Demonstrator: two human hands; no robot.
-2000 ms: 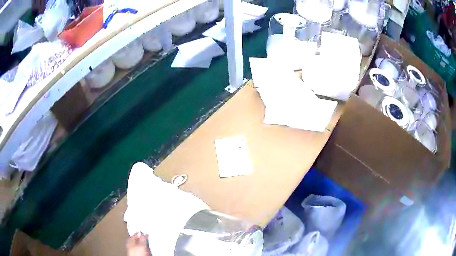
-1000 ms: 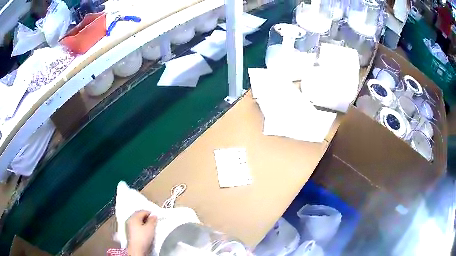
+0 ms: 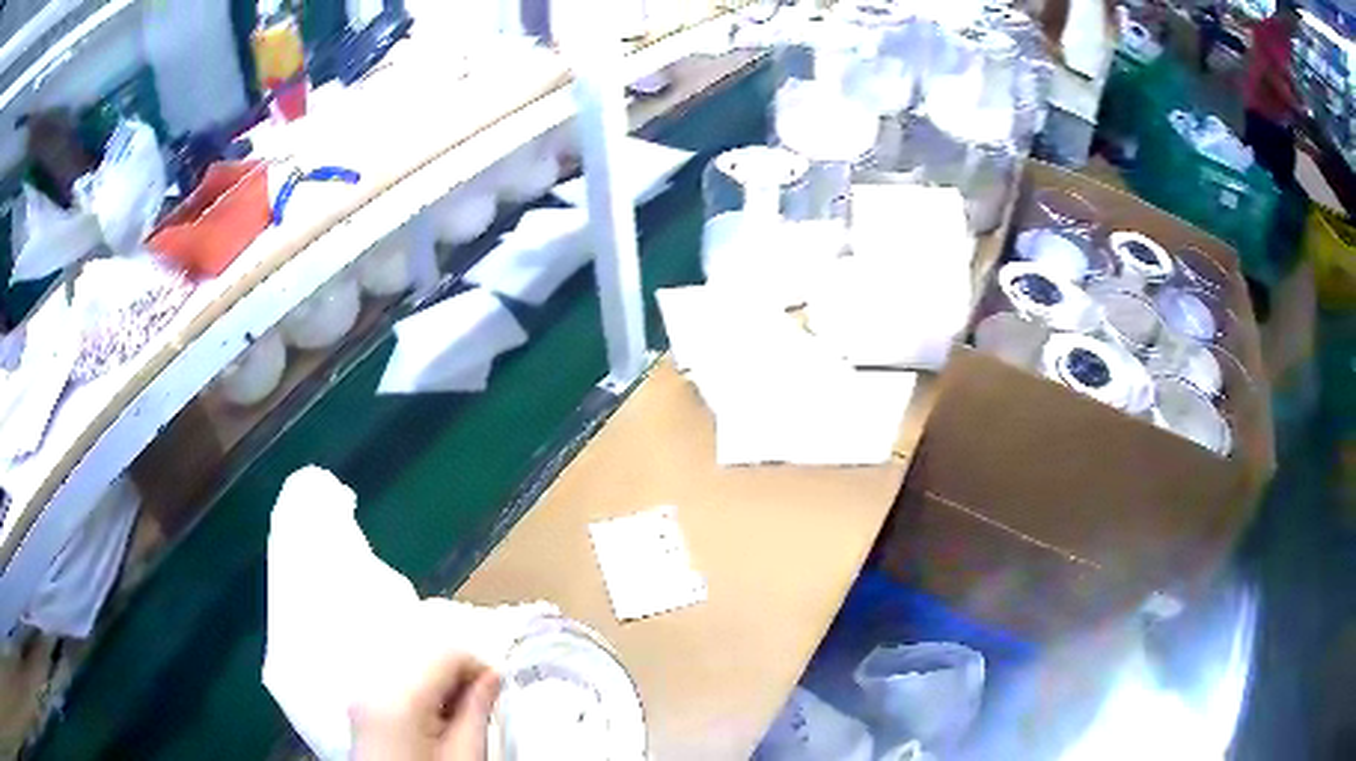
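Note:
My left hand (image 3: 431,717) is at the bottom edge, fingers curled on the white foam sheet (image 3: 330,602), beside the clear-bodied unit. The foam rises to a rounded point at the left and lies partly over the belt. The unit (image 3: 568,702) shows a round white end with a clear rim and is cut off by the bottom edge. My fingertips are close to its rim; contact with it is unclear. My right hand is not in view. A white leaflet (image 3: 647,562) lies flat on the tan bench (image 3: 744,550).
The green conveyor belt (image 3: 350,446) runs along the bench's left, with white sheets (image 3: 451,345) on it. A white post (image 3: 607,223) stands between them. Clear units and white sheets stand at the bench's back. A carton of units (image 3: 1063,476) and a blue bin (image 3: 922,617) are right.
The unit's round end now faces up beside my left hand. The foam stands higher at the left. The white cable coil no longer shows. The view has shifted, bringing a person in red into view at back right.

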